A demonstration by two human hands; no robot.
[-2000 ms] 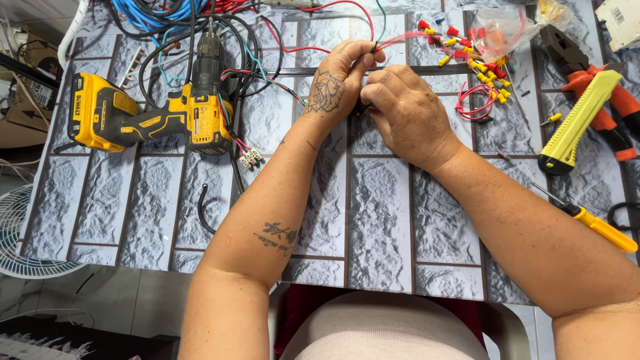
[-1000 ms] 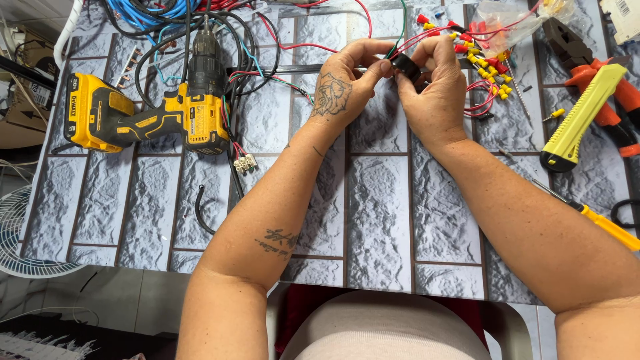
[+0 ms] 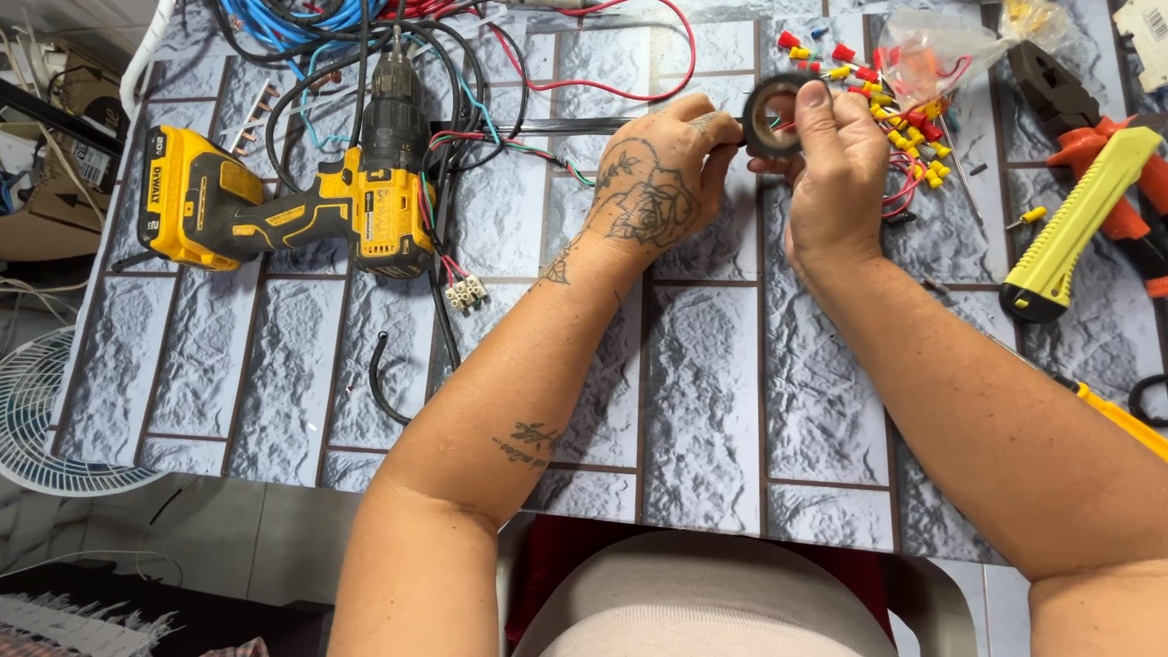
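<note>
My right hand grips a roll of black electrical tape, its ring facing me. Close against the roll's left side, my left hand pinches with thumb and forefinger; what lies between the fingertips is mostly hidden, and the tape's free end cannot be told. Thin red and green wires run along the table to my left wrist. Beyond my hands a red wire curves over the table. Red and yellow crimp terminals are scattered right of my right hand.
A yellow cordless drill lies at left below coiled cables, near a terminal block. At right are a yellow utility knife, orange-handled pliers, a yellow-handled screwdriver and a clear plastic bag.
Both hands were together around the work two seconds ago. The tape roll has come into clear view, and my right hand has turned it to face me beside my left fingertips.
</note>
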